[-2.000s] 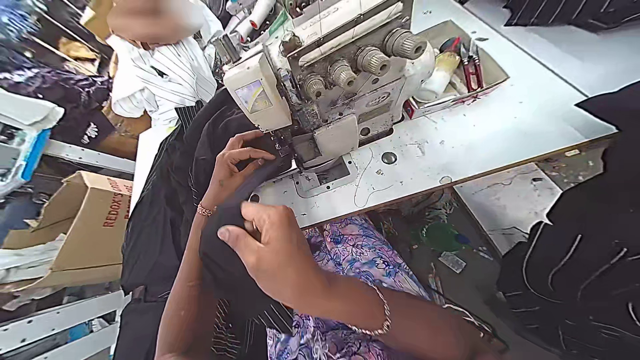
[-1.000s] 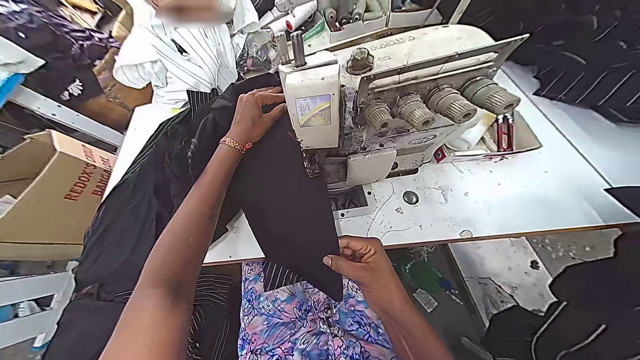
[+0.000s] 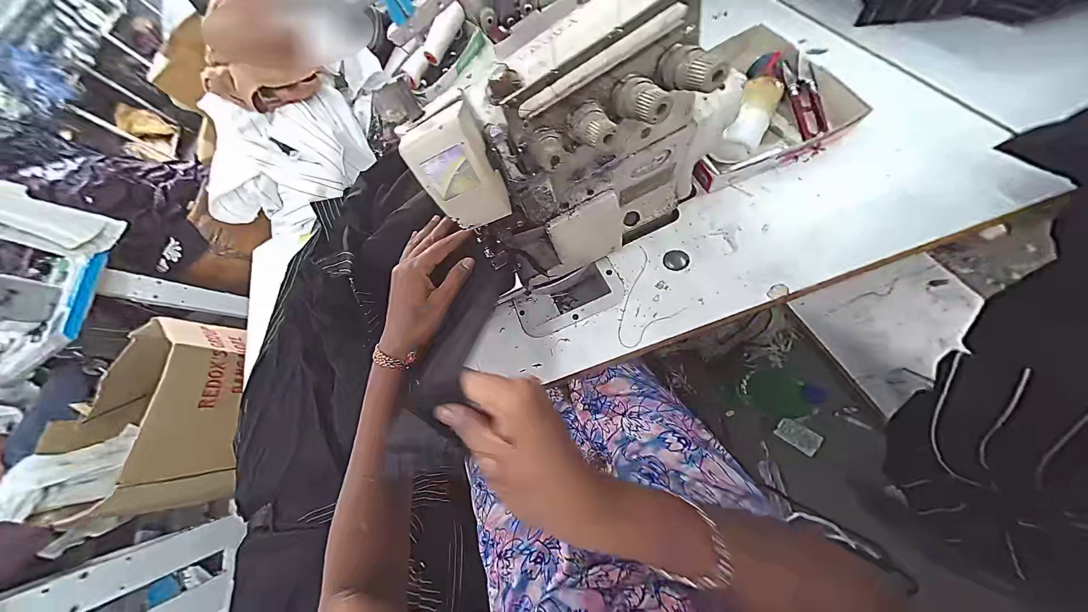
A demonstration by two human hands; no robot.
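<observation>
An overlock sewing machine (image 3: pixel 586 127) stands on a white worktable. The edge of a black fabric piece (image 3: pixel 459 331) lies at its needle area. My left hand (image 3: pixel 425 285) rests on this cloth just left of the presser foot, fingers spread, thumb toward the needle. Nearer my body, my right hand (image 3: pixel 518 442), a little blurred, pinches the near end of the same fabric between thumb and fingers. More black cloth with thin white stripes (image 3: pixel 314 374) hangs over the table's left side. The fabric under the presser foot is partly hidden.
An open cardboard box (image 3: pixel 183 416) stands at left. A tray (image 3: pixel 850 115) behind the machine holds red-handled snips (image 3: pixel 807 106) and a bottle. Black fabric (image 3: pixel 994 408) hangs at right. Another person in white clothing (image 3: pixel 289 153) is beyond the machine.
My right hand has moved up from the fabric's lower corner toward the machine. My left hand, formerly beside the machine head, is now lower, near the needle. The view has shifted.
</observation>
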